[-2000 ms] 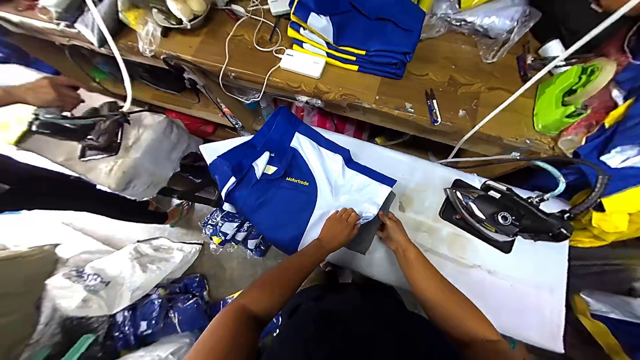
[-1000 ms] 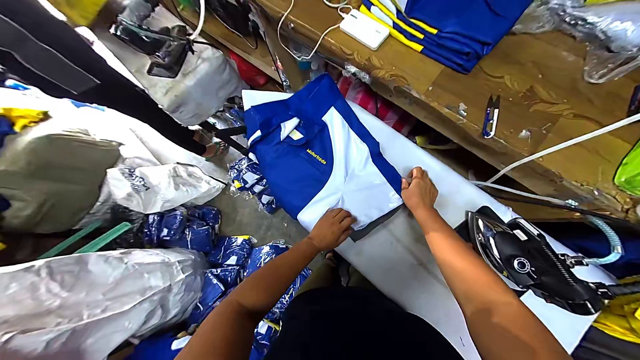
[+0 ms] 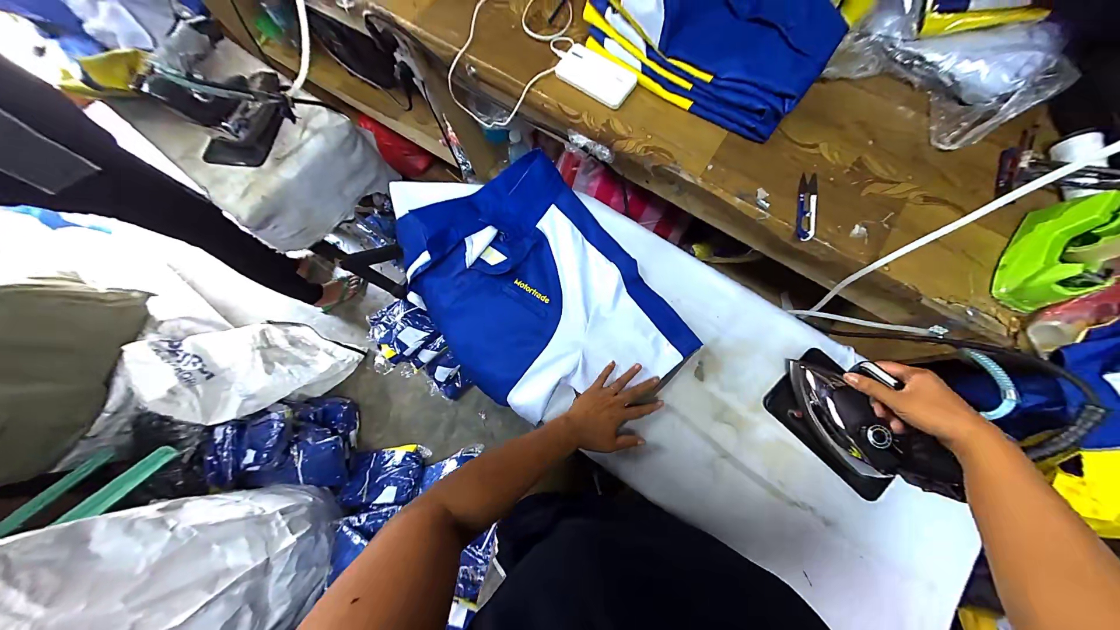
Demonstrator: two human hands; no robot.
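Observation:
A blue and white collared shirt lies on the white-covered ironing board, its collar toward the far left end. My left hand rests flat with spread fingers on the shirt's near right edge, partly over the board cover. My right hand is closed around the handle of a black steam iron, which sits on a dark rest pad at the right of the board. The iron's hose and cord run off to the right.
A wooden table behind the board bears folded blue garments, a white power strip, thread snips and a green plastic object. Bagged blue garments lie on the floor. A person's leg is at left.
My right hand has left the shirt's right edge and moved right onto the iron's handle. My left hand, bunched at the shirt's hem before, now lies spread there.

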